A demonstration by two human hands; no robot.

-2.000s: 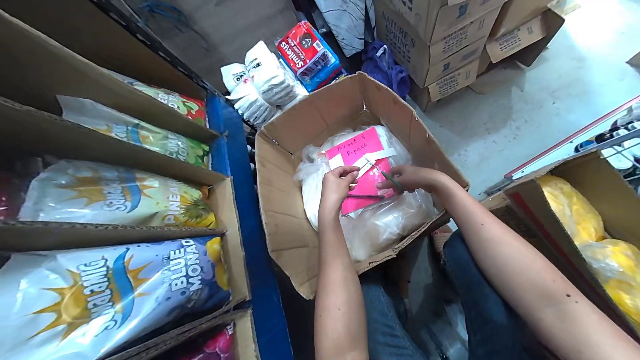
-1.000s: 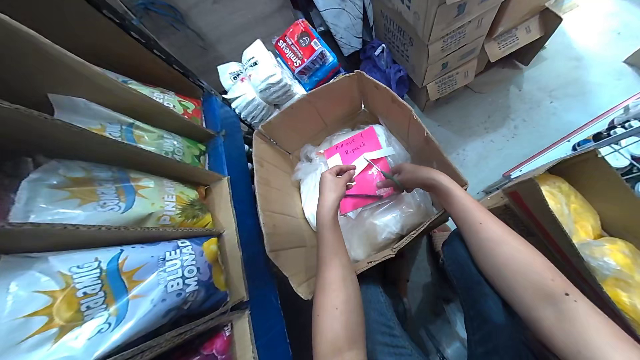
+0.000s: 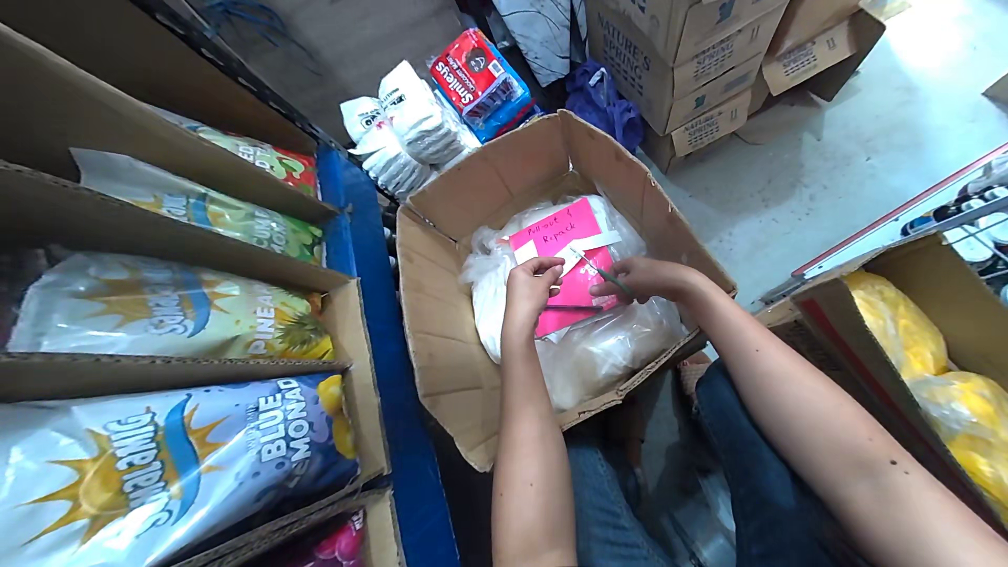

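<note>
My right hand (image 3: 642, 279) holds a pair of scissors (image 3: 605, 276), whose blades point up and left over a white paper strip (image 3: 592, 244). Beside them, my left hand (image 3: 537, 283) pinches a piece of white paper between thumb and finger. Under both hands lies a bright pink sheet (image 3: 565, 224) with handwriting, and a thin dark stick-like item (image 3: 573, 308) crosses its lower part. The sheet rests on clear and white plastic bags (image 3: 610, 346) inside an open cardboard box (image 3: 449, 315) in front of my legs.
Drink-mix pouches (image 3: 181, 303) stand in cardboard dividers at left, along a blue shelf edge (image 3: 394, 394). Wrapped white packs (image 3: 409, 130) and a red-and-blue snack pack (image 3: 480, 83) sit beyond the box. Stacked cartons (image 3: 685, 63) are behind; a carton of yellow bags (image 3: 898, 323) is at right.
The scissors and the white paper strips have shifted slightly over the pink sheet. Both hands stay in nearly the same place.
</note>
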